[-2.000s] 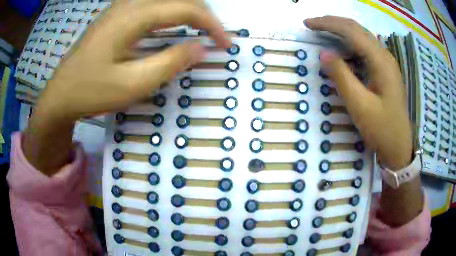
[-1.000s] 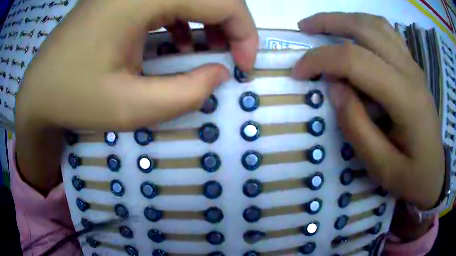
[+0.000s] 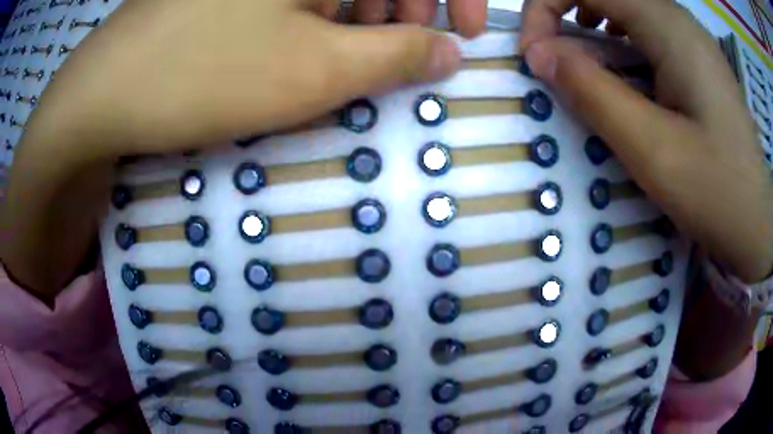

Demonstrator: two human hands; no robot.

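Note:
A large white tray [image 3: 405, 246] bulges toward me, with columns of tan slots [image 3: 490, 156] and small round dark-rimmed parts [image 3: 372, 265] at their ends. Some centres shine white. My left hand [image 3: 220, 85] covers the upper left; its thumb presses near the left end of the top visible slot, with fingers at the tray's top edge, partly cut off. My right hand [image 3: 670, 127] has thumb and index fingertip together at that slot's right end, on a dark round part [image 3: 525, 64]. The part at the left end is hidden by the left thumb.
Another filled tray [image 3: 38, 63] lies at the upper left. A tray stack [image 3: 750, 85] stands at the upper right, beside yellow and red lines. A thin dark cable [image 3: 110, 405] crosses the lower left, blurred. A pale wristband [image 3: 744, 288] is on the right wrist.
The tray's rows and both hands have shifted up in view. My right thumb and index have come together at the top slot's right end. My left thumb has moved right, over its left end.

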